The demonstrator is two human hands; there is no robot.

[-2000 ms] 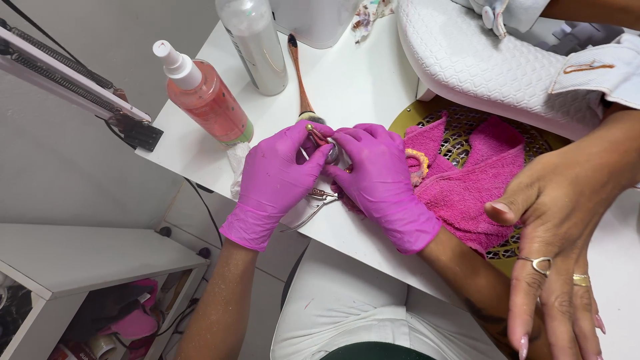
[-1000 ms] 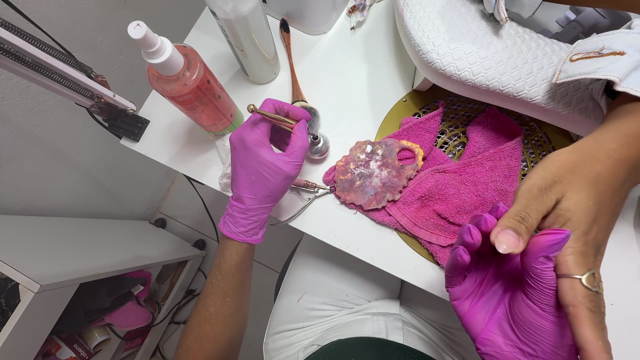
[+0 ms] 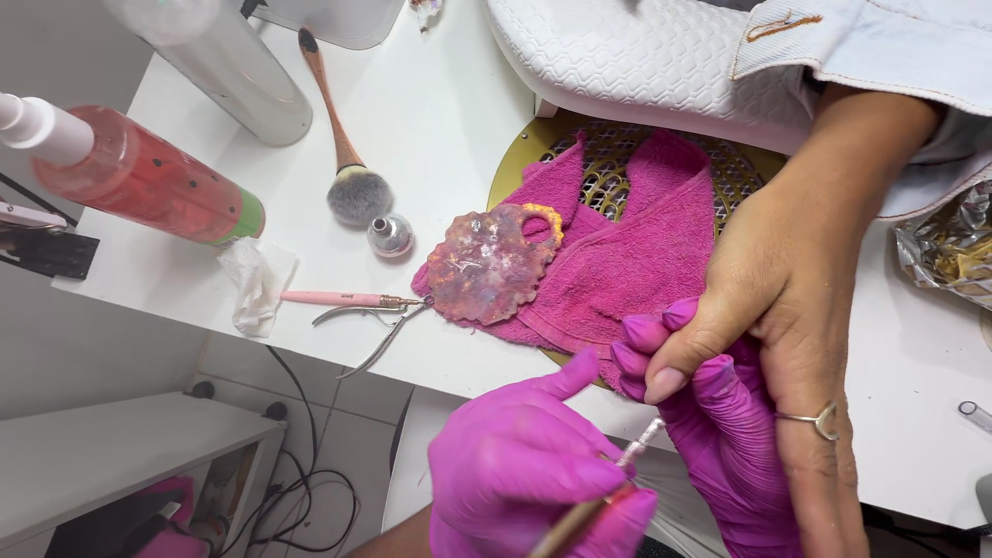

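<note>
My left hand (image 3: 535, 473), in a pink glove, holds a thin brush (image 3: 601, 496) with a metallic ferrule, pointed up and right. My right hand (image 3: 736, 434), gloved alike, is closed around the thumb side of another person's hand (image 3: 783, 294), which wears a ring. Above my left hand lies a wavy-edged, marbled resin palette (image 3: 496, 263) on a pink towel (image 3: 628, 263). Left of the palette are a small open-necked bottle (image 3: 390, 235), a cuticle nipper (image 3: 380, 341) and a pink-handled tool (image 3: 333, 297). A fluffy brush (image 3: 359, 194) with a copper-coloured handle lies above the bottle.
A red spray bottle (image 3: 163, 178) and a clear bottle (image 3: 232, 77) lean across the view at the upper left, near crumpled tissue (image 3: 257, 287). A white textured armrest (image 3: 643, 70) stands behind the towel. Crumpled foil (image 3: 949, 240) is at the right, a shelf unit (image 3: 139, 457) below left.
My left hand has moved from beside the small bottle toward the other person's hand, with the brush in it. Two seconds ago both my hands were together over the palette; my right now holds the other person's hand.
</note>
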